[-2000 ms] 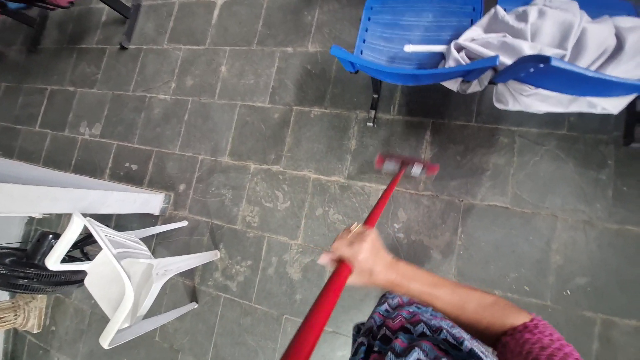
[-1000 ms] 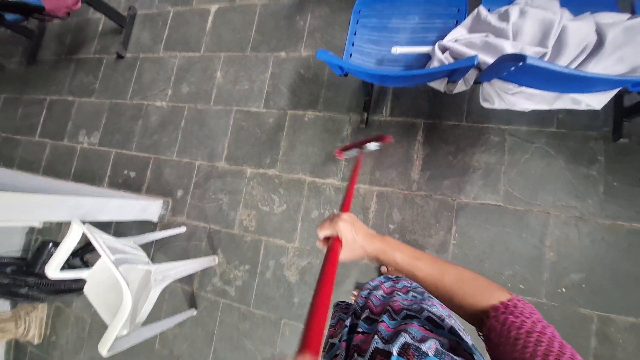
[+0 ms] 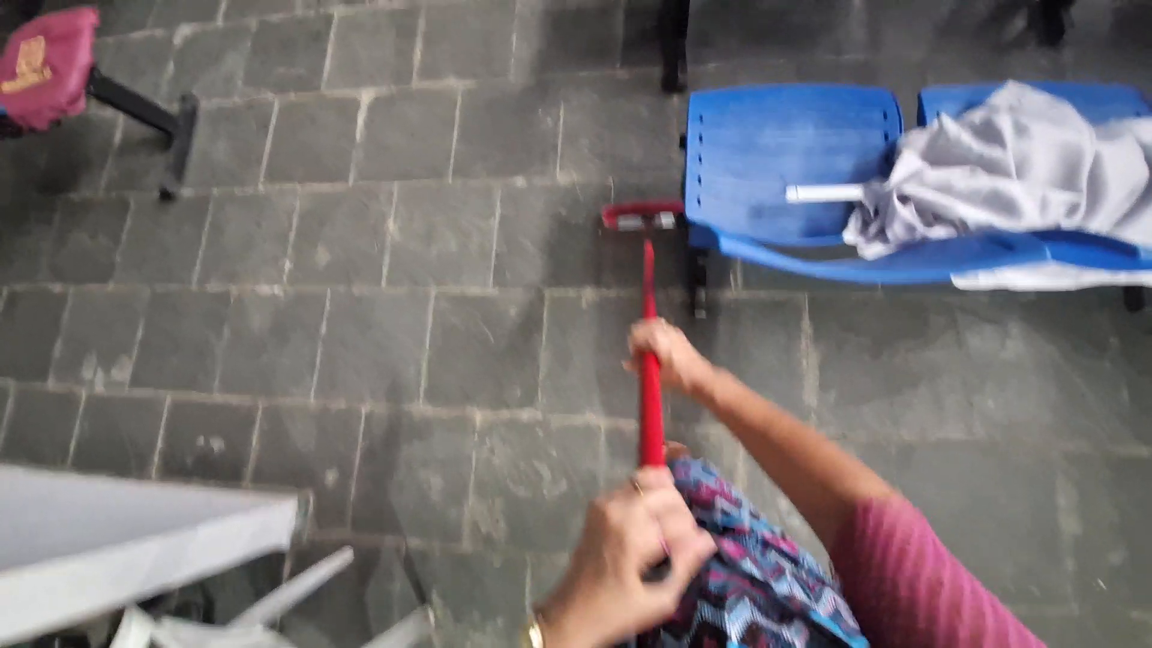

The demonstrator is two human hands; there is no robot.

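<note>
A red pole (image 3: pixel 650 405) runs forward from my body to a red-backed floor head (image 3: pixel 643 216), a broom or squeegee, on the grey stone floor beside the blue seats. My right hand (image 3: pixel 670 355) is closed round the middle of the pole. Nearer to me, my left hand (image 3: pixel 634 549) grips the pole's upper end; it wears a ring, and a gold-coloured band shows at the wrist. The picture is somewhat blurred, so the underside of the head cannot be made out.
Linked blue plastic seats (image 3: pixel 792 162) stand at the right, with silvery-grey cloth (image 3: pixel 1017 171) and a white tube (image 3: pixel 823 193) on them. A white table or panel edge (image 3: pixel 153 558) and a white plastic chair (image 3: pixel 216 630) are at lower left. A dark red-covered seat (image 3: pixel 49 67) is at upper left.
The view has shifted forward. The floor head has moved away from me to beside the left blue seat's edge. My left hand has come into view on the pole.
</note>
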